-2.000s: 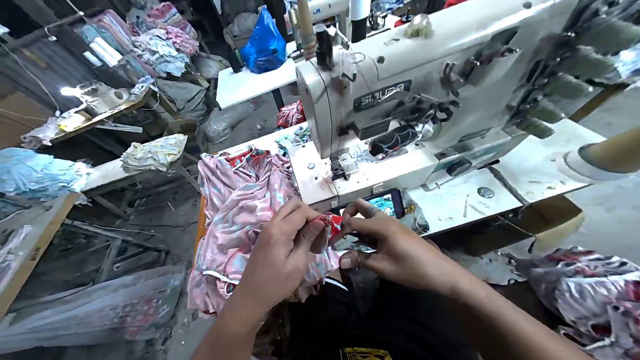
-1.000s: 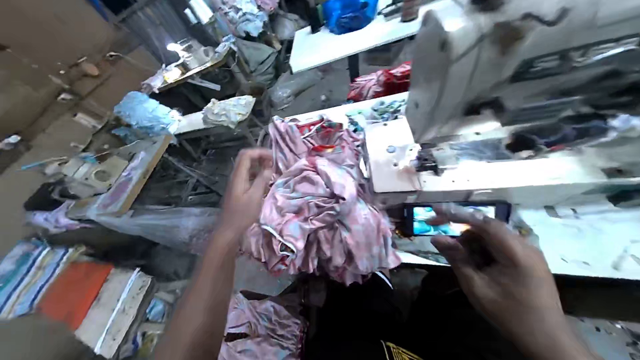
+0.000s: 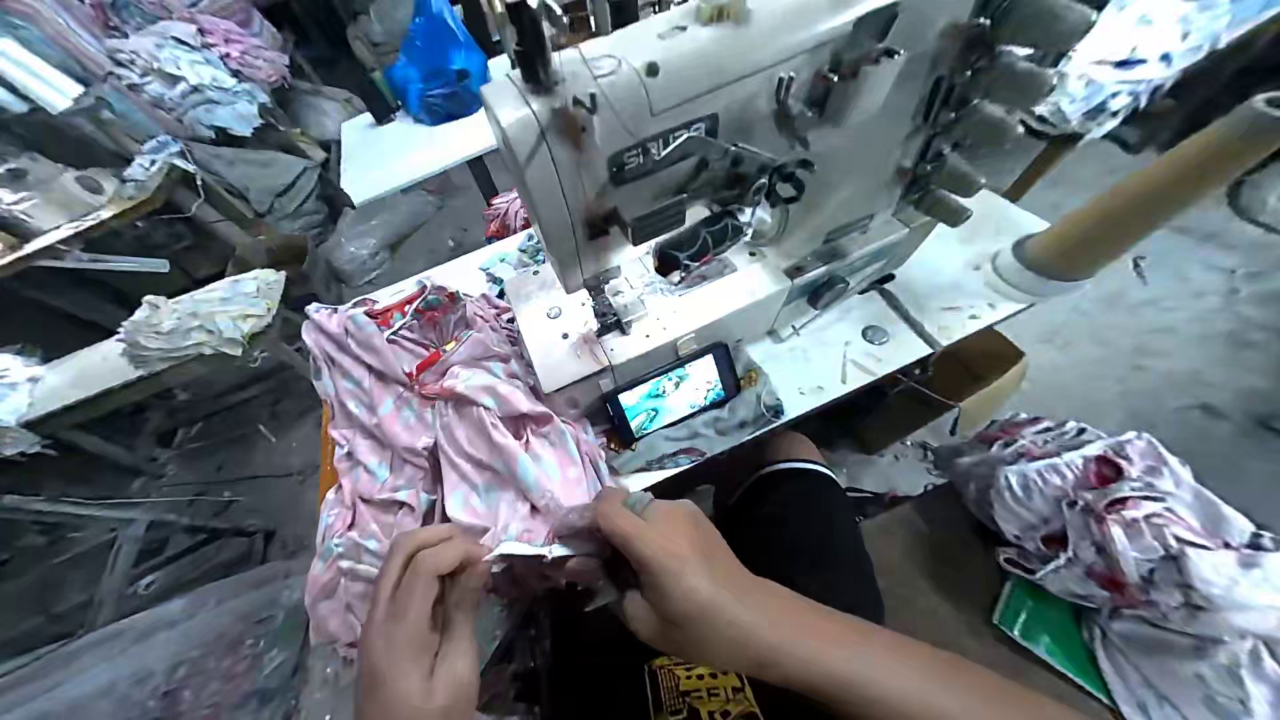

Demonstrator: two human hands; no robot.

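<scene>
A pink patterned garment [image 3: 500, 440] with red trim lies on the left end of the sewing machine table and hangs toward my lap. My left hand [image 3: 425, 610] pinches its white-trimmed edge, and my right hand [image 3: 670, 560] grips the same edge a little to the right, its fingertips partly hidden by cloth. Beyond my hands stands a white industrial sewing machine [image 3: 720, 130], its needle area [image 3: 608, 305] just right of the garment. A phone [image 3: 675, 390] with a lit screen rests at the table's near edge, below the machine bed.
On the right, shiny printed garments [image 3: 1130, 520] are heaped near a cardboard box [image 3: 945, 390]. A large thread cone [image 3: 1150, 200] stands on the table's right end. A blue plastic bag [image 3: 438, 65] sits on another white table behind. Pale cloth [image 3: 205, 320] lies on a bench at left.
Both hands have come together at the garment's lower edge; a second ago they were apart, the right one over the phone. The view has swung to the right since then.
</scene>
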